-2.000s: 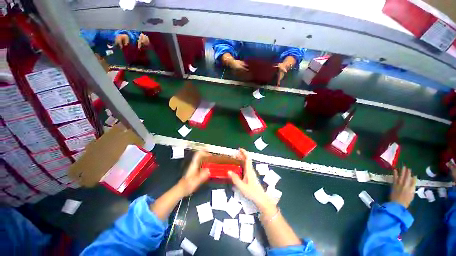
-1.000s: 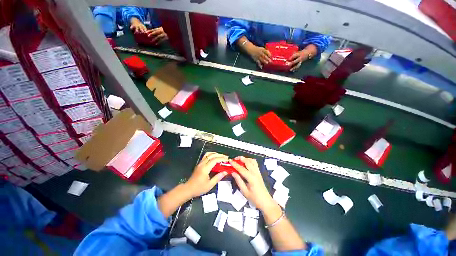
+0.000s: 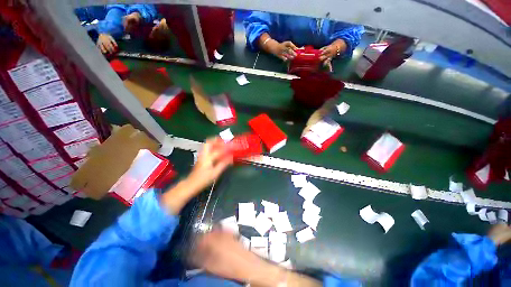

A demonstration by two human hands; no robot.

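Note:
My left hand [image 3: 208, 162] grips a closed red box [image 3: 243, 147] at its left end, over the pale edge rail [image 3: 291, 168] and the near side of the green belt. My right hand [image 3: 218, 252] is blurred, low over the dark bench near the white backing papers [image 3: 277, 224]; whether it holds anything cannot be told. An open red box [image 3: 137, 175] with a brown flap and white contents lies on the bench at the left.
Red boxes, some open, lie on the green belt [image 3: 358, 134]. Stacked cartons [image 3: 42, 129] stand at far left beside a grey frame post [image 3: 120, 73]. Another person's hands [image 3: 305, 51] hold a red box across the belt. A blue sleeve [image 3: 456, 260] is at lower right.
My left hand has moved up toward the belt with the red box. My right hand has left the box and moved down and left. The boxes on the belt have shifted left.

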